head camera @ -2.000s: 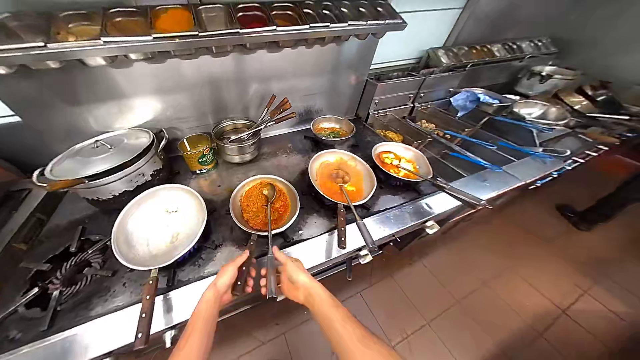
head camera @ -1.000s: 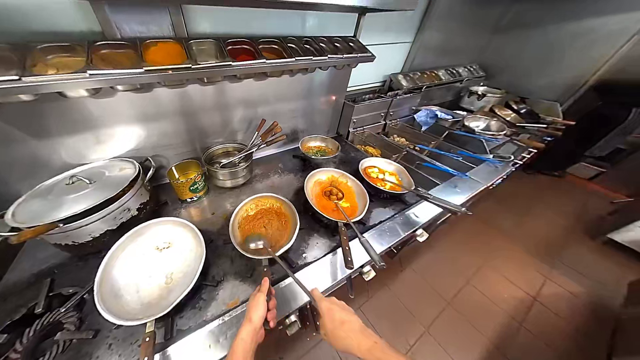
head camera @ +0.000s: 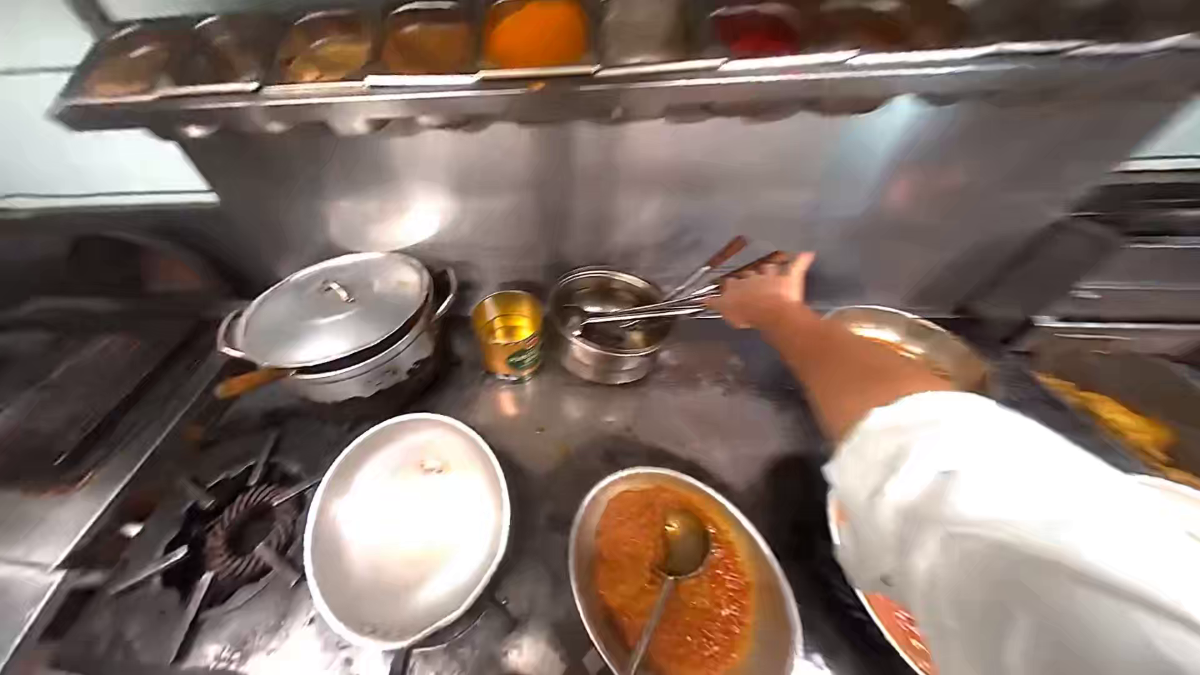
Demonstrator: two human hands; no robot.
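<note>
My right hand [head camera: 761, 289] reaches to the back of the stove, its fingers over the handles of several utensils [head camera: 689, 298] that lean in a steel pot [head camera: 609, 361]; blur hides how firmly it grips them. In front of the pot, a pan of orange-red sauce [head camera: 741, 600] holds a ladle [head camera: 684, 544] resting in the sauce. An empty, pale frying pan [head camera: 408, 534] sits to its left. A yellow tin [head camera: 507, 352] of golden liquid stands left of the pot. My left hand is out of view.
A large lidded pot [head camera: 337, 309] stands at the back left, near a bare burner [head camera: 248, 530]. A steel shelf [head camera: 581, 89] of spice containers crosses above. Another pan [head camera: 905, 337] lies behind my right forearm; one more sauce pan [head camera: 895, 628] is partly under my sleeve.
My right hand has left the ladle and reached to the utensils at the back. The ladle now rests in the sauce. My left hand has gone out of view as the view swung left.
</note>
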